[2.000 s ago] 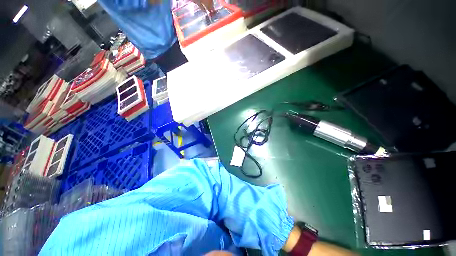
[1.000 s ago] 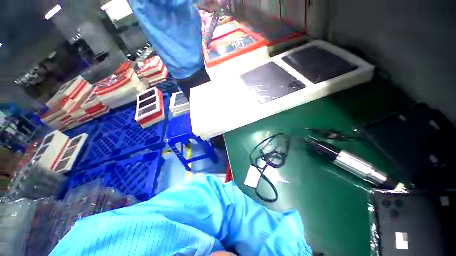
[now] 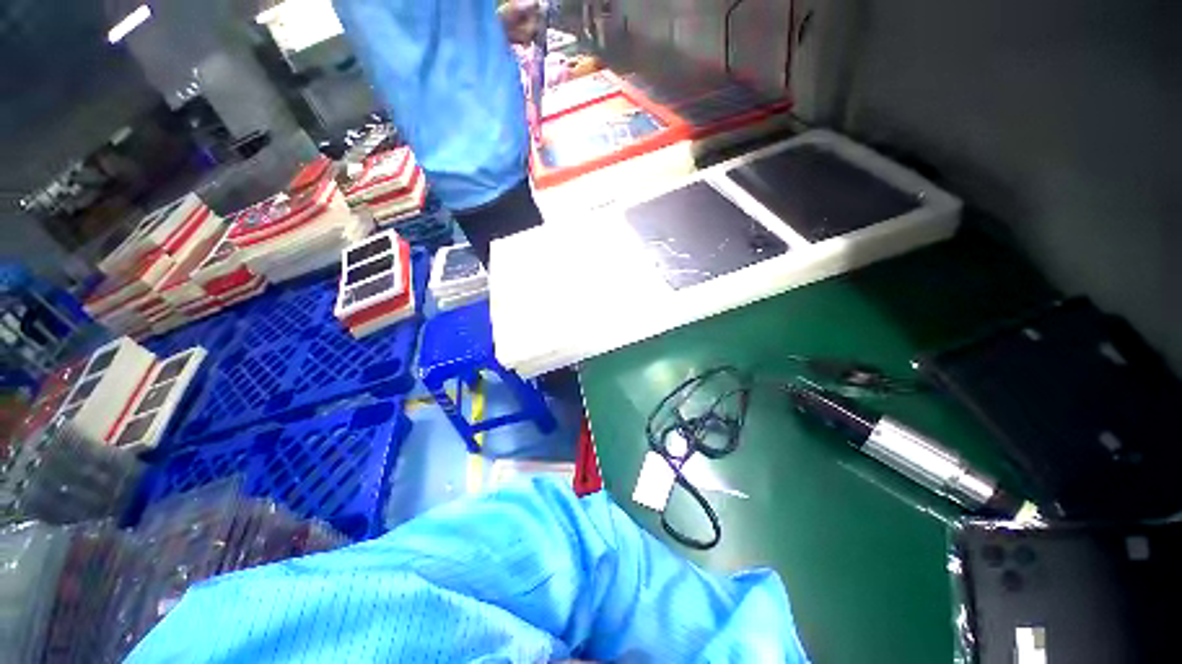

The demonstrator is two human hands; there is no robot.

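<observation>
A dark tablet back cover (image 3: 1076, 584) with camera holes and a small white label lies at the lower right, cut off by the frame, with clear film along its left edge. A second dark panel (image 3: 1069, 402) lies behind it. A silver and black electric screwdriver (image 3: 927, 461) lies on the green mat. A black cable with a white tag (image 3: 655, 480) is coiled left of it. My blue sleeve (image 3: 519, 584) fills the bottom centre. Both my hands are out of the picture below the edge.
A white foam tray (image 3: 726, 247) with dark tablets in its recesses lies across the back of the green bench (image 3: 804, 519). A person in blue stands behind it by red trays (image 3: 609, 130). A blue stool (image 3: 460, 344), blue pallets (image 3: 298, 448) and stacked trays are at left.
The view has shifted, so the bench things sit lower in the picture. The wristband and bare wrist seen two seconds ago at the bottom are out of view.
</observation>
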